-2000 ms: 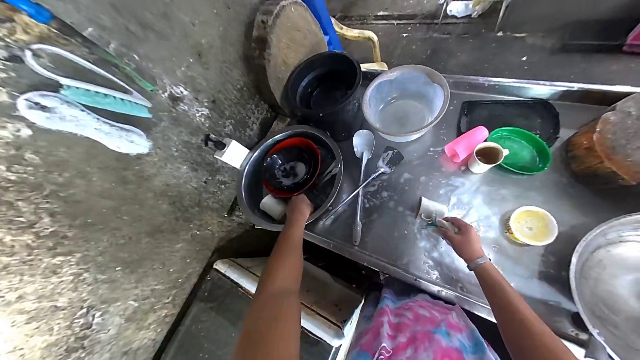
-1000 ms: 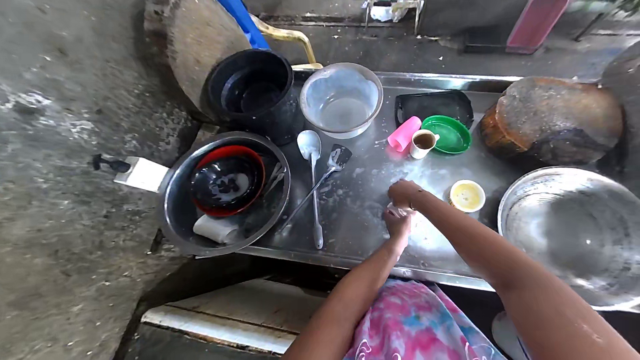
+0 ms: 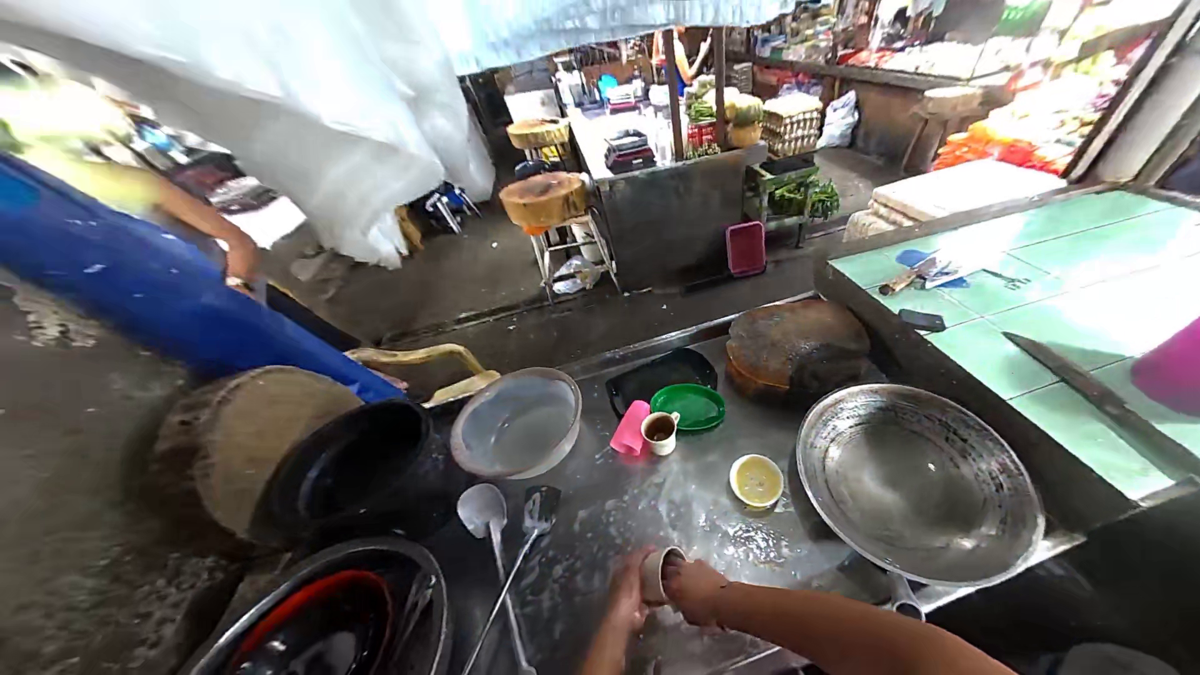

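Over the wet steel counter (image 3: 600, 516), my left hand (image 3: 628, 586) grips a white cup (image 3: 655, 574) from its left side. The fingers of my right hand (image 3: 696, 589) reach inside the cup's mouth; whether they hold anything there is hidden. Beyond the cup stand a mug of dark liquid (image 3: 660, 431), a pink cup lying on its side (image 3: 631, 427) and a green plastic dish (image 3: 689, 407). A small bowl of yellow liquid (image 3: 756, 481) sits to the right. A ladle (image 3: 482, 506) and a metal spatula (image 3: 541, 511) lie to the left.
A large wok (image 3: 919, 483) and a round wooden block (image 3: 797, 347) occupy the right side. At left are a black pot (image 3: 352, 459), a basin with red and black bowls (image 3: 427, 581) and a translucent basin (image 3: 517, 422). A knife (image 3: 1092, 389) lies on the green tiles. A person's arm (image 3: 202, 211) shows beyond.
Two seconds ago my left hand was in the steel basin; now it holds the cup beside my right hand. The view has swung up to show the market beyond.
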